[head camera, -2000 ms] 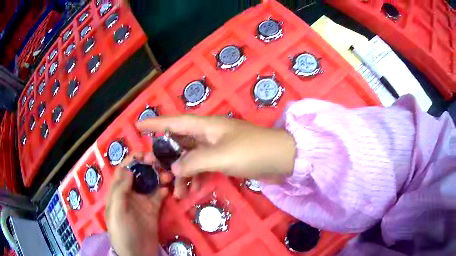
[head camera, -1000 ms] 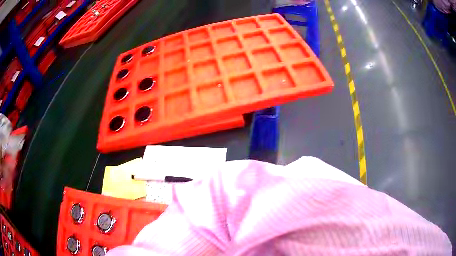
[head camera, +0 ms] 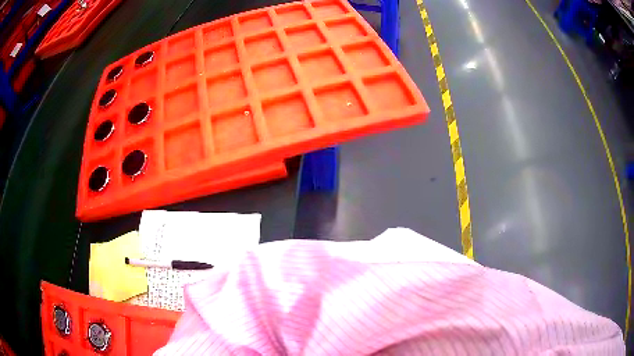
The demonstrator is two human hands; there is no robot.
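Note:
Neither of my hands is in view; only my pink striped sleeve [head camera: 389, 299] fills the bottom centre and right. A large red tray [head camera: 243, 163] with a grid of square pockets lies at the upper left. Several round smartwatch heads [head camera: 134, 163] sit face up and black in its left pockets; its other pockets hold none. The corner of another red tray [head camera: 149, 327] shows at the bottom left, with smartwatch heads [head camera: 99, 335] lying grey back up in its pockets.
A white printed sheet [head camera: 201, 233] with a black-and-white pen [head camera: 167, 264] on it lies between the trays, beside yellow paper [head camera: 115, 271]. Blue supports [head camera: 318, 170] stand at the bench's right edge. Beyond is grey floor with yellow-black tape [head camera: 452, 132]. A blue stool [head camera: 575, 15] stands at the upper right.
Two seconds ago both hands held watch heads over the front tray; now they are out of the picture. The view has swung right and, since one second ago, the trays and papers have shifted left.

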